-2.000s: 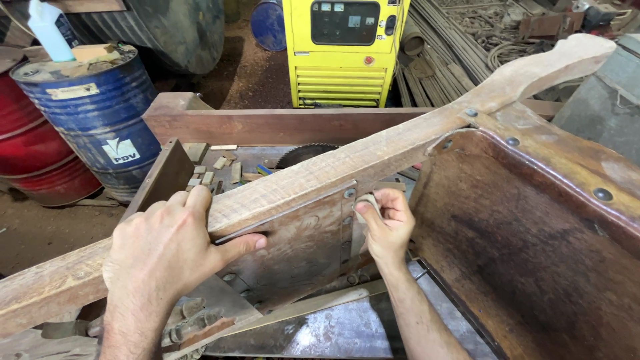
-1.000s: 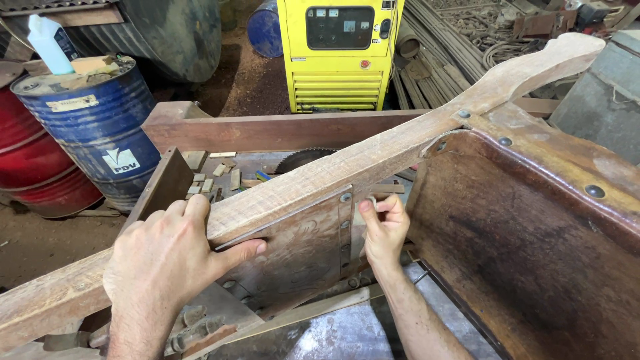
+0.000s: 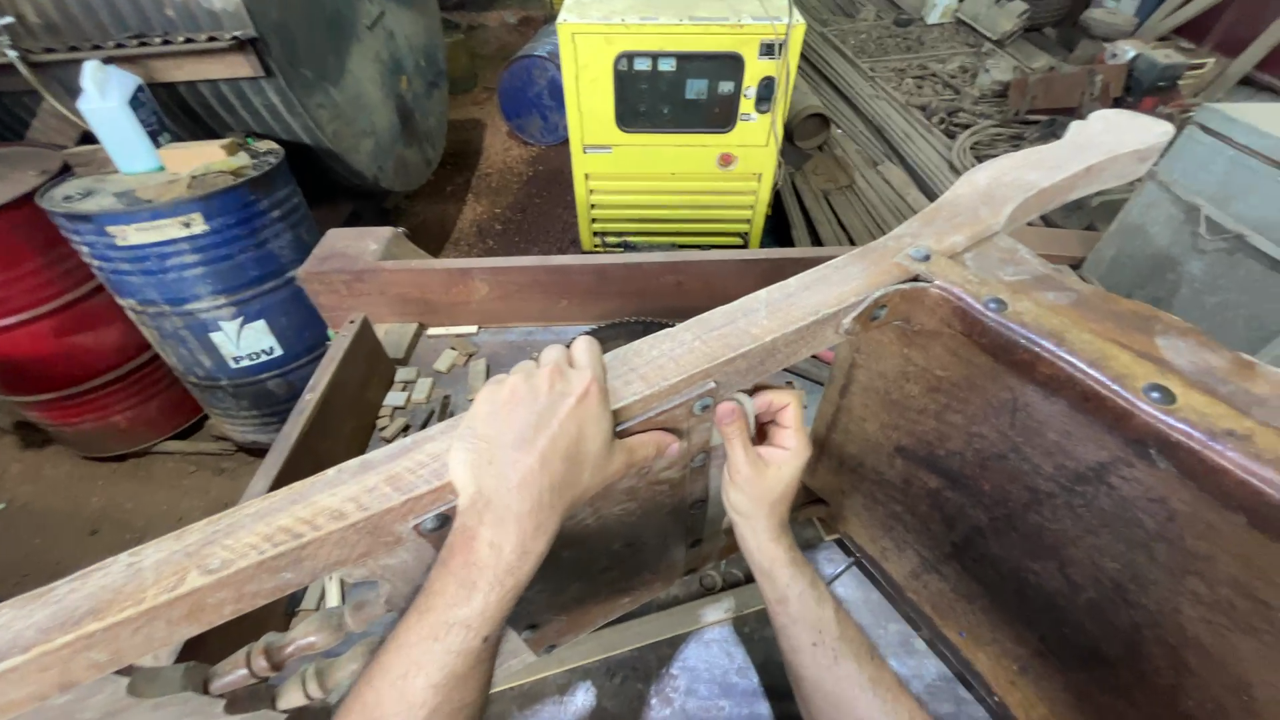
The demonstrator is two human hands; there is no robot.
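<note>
My left hand [image 3: 545, 430] grips the long sanded wooden rail [image 3: 760, 315] from above, its thumb on the near side. A brown leather panel [image 3: 620, 530] with round metal studs hangs below that rail. At the panel's right edge, my right hand [image 3: 765, 445] pinches a small folded pale piece [image 3: 740, 405], perhaps sandpaper, beside a stud. Right of it, a larger dark brown leather panel [image 3: 1000, 460] is fixed with studs to the wooden frame. Turned wooden spindles [image 3: 290, 650] show at the lower left.
Behind the rail lie a toothed circular saw blade [image 3: 630, 328] and small wood offcuts [image 3: 400, 395]. A reddish wooden beam [image 3: 560, 290] crosses beyond them. A blue drum [image 3: 220, 300], a red drum [image 3: 70, 330] and a yellow machine cabinet [image 3: 680, 120] stand farther back.
My left hand has moved right along the rail, closer to my right hand. Studded leather at the rail shows where the left hand was. The right hand still pinches the pale piece.
</note>
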